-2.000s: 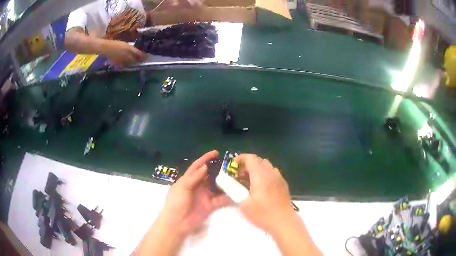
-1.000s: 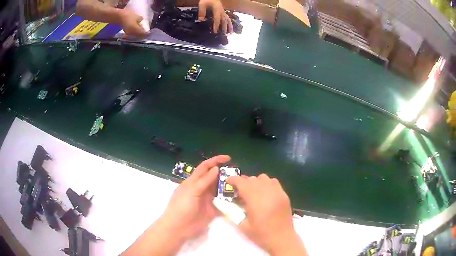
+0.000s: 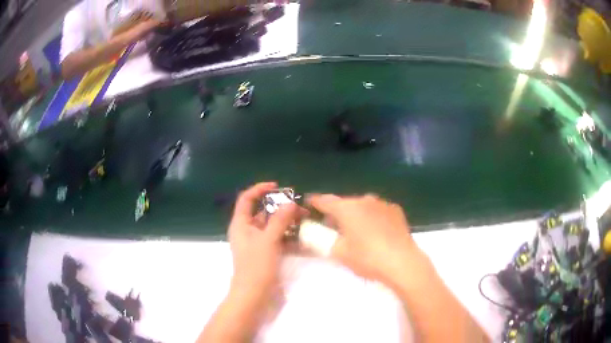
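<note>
My left hand (image 3: 258,231) holds a small circuit board (image 3: 279,199) between thumb and fingers, at the near edge of the green belt. Its bright upper end shows; the rest is hidden by the fingers and blurred. My right hand (image 3: 368,234) is beside it, fingers reaching to the board's right side, where a small dark piece shows. A plain white finger-length block (image 3: 318,238) is kept in my right hand, under the fingers. Whether the board sits in a black housing I cannot tell.
Black housings (image 3: 74,295) lie piled at left on the white ledge (image 3: 181,281). A tangle of boards and cords (image 3: 546,281) is at right. The green belt (image 3: 268,147) carries scattered parts. Across it are a person's arm (image 3: 110,50) and a black heap (image 3: 208,40).
The board is turned and now sits mostly in my left hand, with my right fingers at its side. The view has shifted. The board that lay by my left hand on the belt edge no longer shows.
</note>
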